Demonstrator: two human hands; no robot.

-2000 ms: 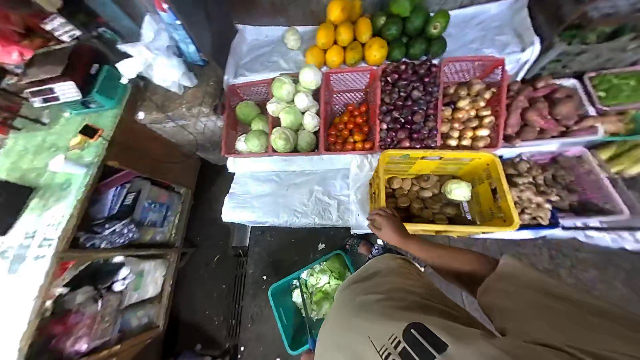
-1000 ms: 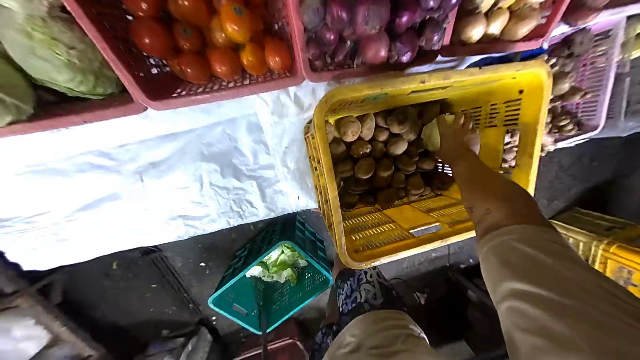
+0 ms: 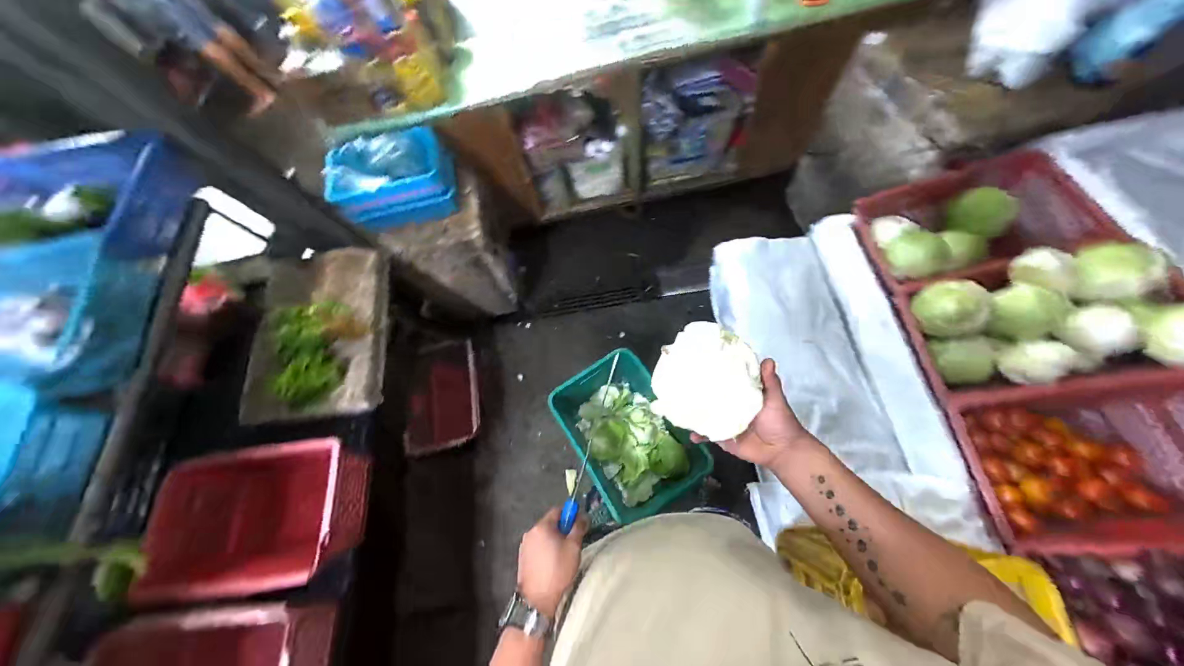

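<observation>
My right hand (image 3: 772, 425) holds a pale, rounded cabbage head (image 3: 708, 381) from its right side, above the teal plastic basket. My left hand (image 3: 548, 560), with a metal watch on the wrist, grips the blue handle of a long thin knife (image 3: 569, 515). The blade points up and away, over the basket's left part, with a small pale scrap by the handle. Trimmed green leaves lie in the teal basket (image 3: 557, 404) on the floor. Several cabbages (image 3: 951, 308) sit in a red crate at the right.
Tomatoes (image 3: 1064, 467) lie in a red crate at the right, beside a white sheet (image 3: 786, 287). A yellow crate (image 3: 1036, 578) stands by my right forearm. At the left are a red crate (image 3: 236, 518) and a box of greens (image 3: 310, 356). A counter (image 3: 592, 37) runs across the top.
The view has swung left, away from the yellow crate. My right hand, earlier reaching into that crate at a pale vegetable, now holds the cabbage over the teal basket. The knife is now plainly in my left hand.
</observation>
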